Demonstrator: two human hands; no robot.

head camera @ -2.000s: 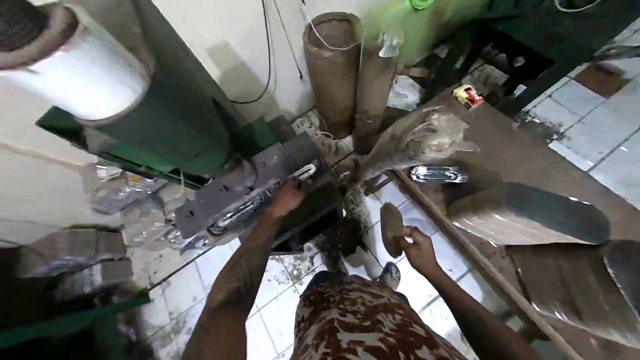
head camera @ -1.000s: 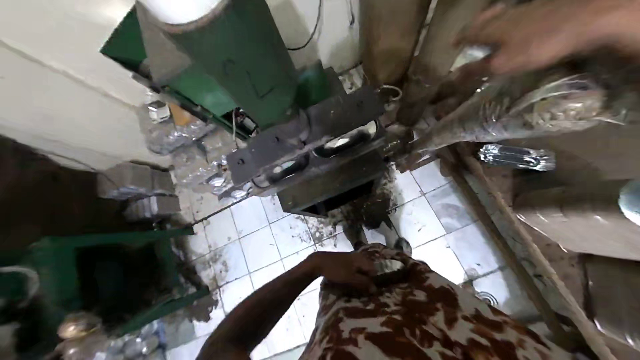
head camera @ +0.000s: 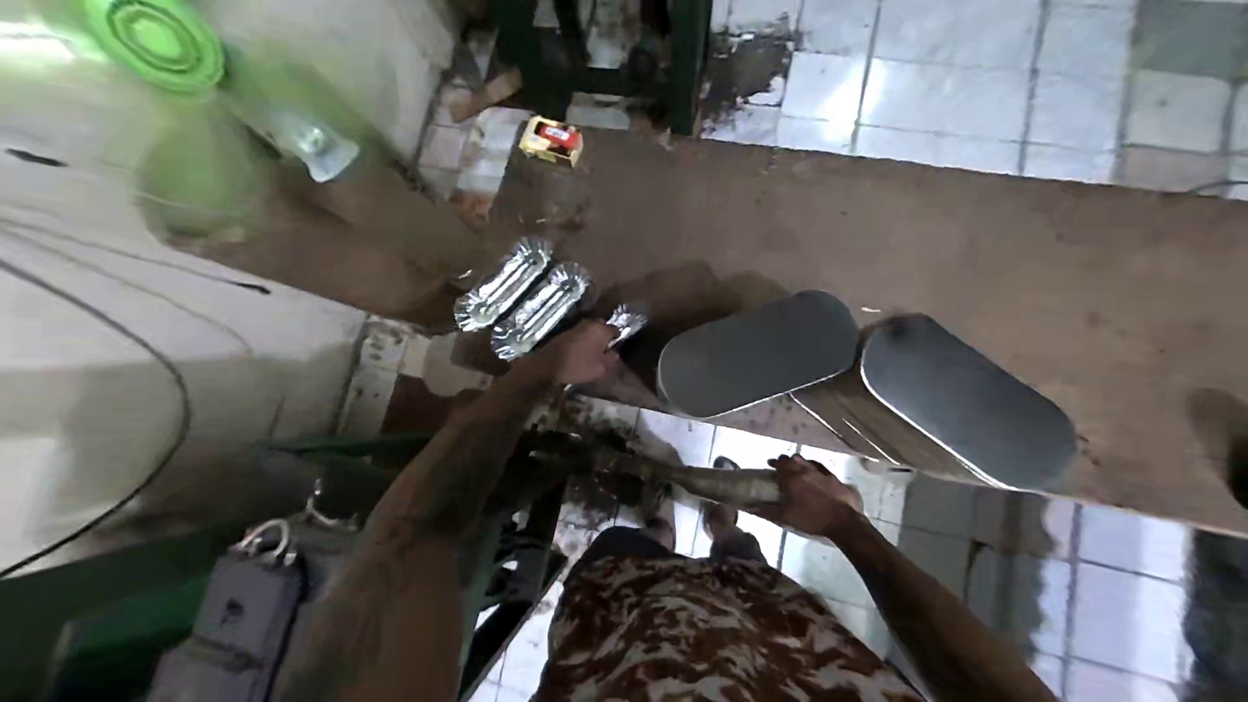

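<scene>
My left hand (head camera: 583, 353) is at the near edge of the brown table, its fingers against a small part of a silver foil tray (head camera: 626, 326); my palm hides the rest. Just beyond it lie two fluted oblong silver foil trays (head camera: 505, 284), (head camera: 542, 310), side by side. Lower and to the right, my right hand (head camera: 811, 493) is closed round the end of a pale bar-like handle (head camera: 726, 484) that runs left toward the dark machine parts. Two stacks of grey-topped oval sheets (head camera: 759, 353), (head camera: 967, 400) stand on the table to the right of my left hand.
The long brown table (head camera: 877, 224) crosses the view. A small yellow and red box (head camera: 552, 140) sits at its far edge. A green-framed machine with a grey metal block (head camera: 249, 595) is at lower left. A green fan-like object (head camera: 156, 39) is at upper left; a cable runs along the wall.
The view has swung right toward the table. Two foil trays now lie where one was, with another at my left hand. My right hand now grips the handle; two seconds ago it held a flat oval piece.
</scene>
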